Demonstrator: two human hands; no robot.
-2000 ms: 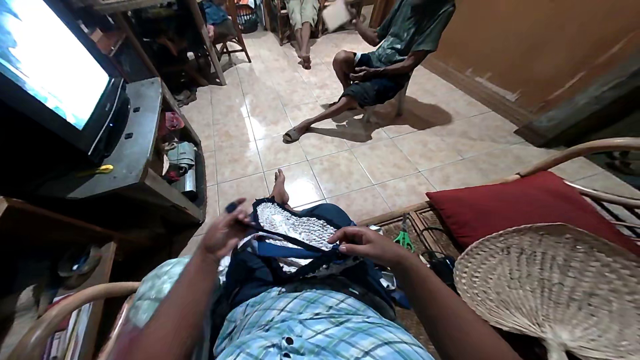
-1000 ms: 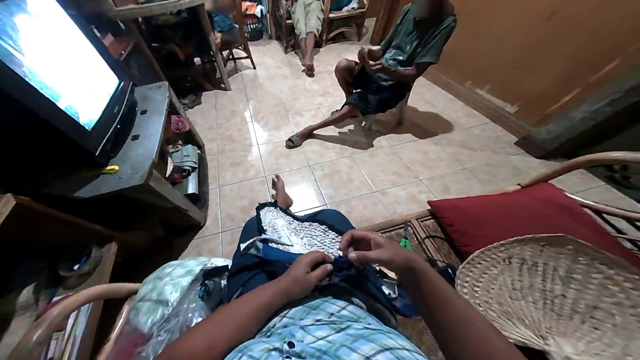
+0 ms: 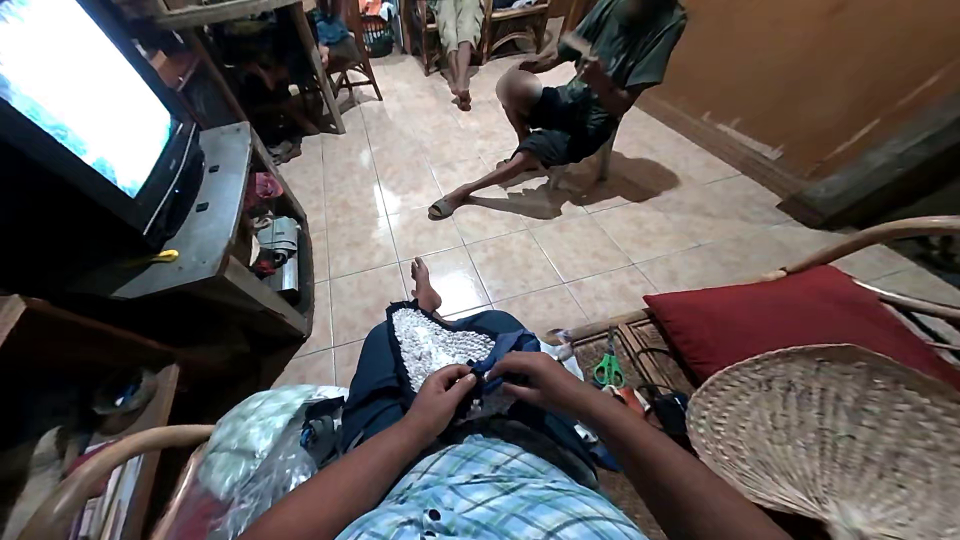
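Observation:
White textured fabric with a dark blue edge [image 3: 431, 345] lies across my lap. My left hand [image 3: 444, 394] pinches the dark blue cloth strip [image 3: 487, 371] at its right part between thumb and fingers. Close beside it, my right hand [image 3: 536, 379] has its thumb and fingers bent at the same strip; whether a needle or thread is between them is too small to tell. Green-handled scissors [image 3: 609, 367] rest on the woven seat to the right of my lap.
A red cushion [image 3: 795, 319] and a woven fan [image 3: 817, 435] are at the right. Plastic bags [image 3: 259, 442] lie at the left. A television [image 3: 97, 97] stands on a cabinet [image 3: 217, 195]. Ahead, a person [image 3: 615, 75] sits, another crouching beside; further people sit behind.
My hands have come together at the dark blue strip, the right hand lower than one second ago. A crouching person now shows beside the seated person, whose arms have risen.

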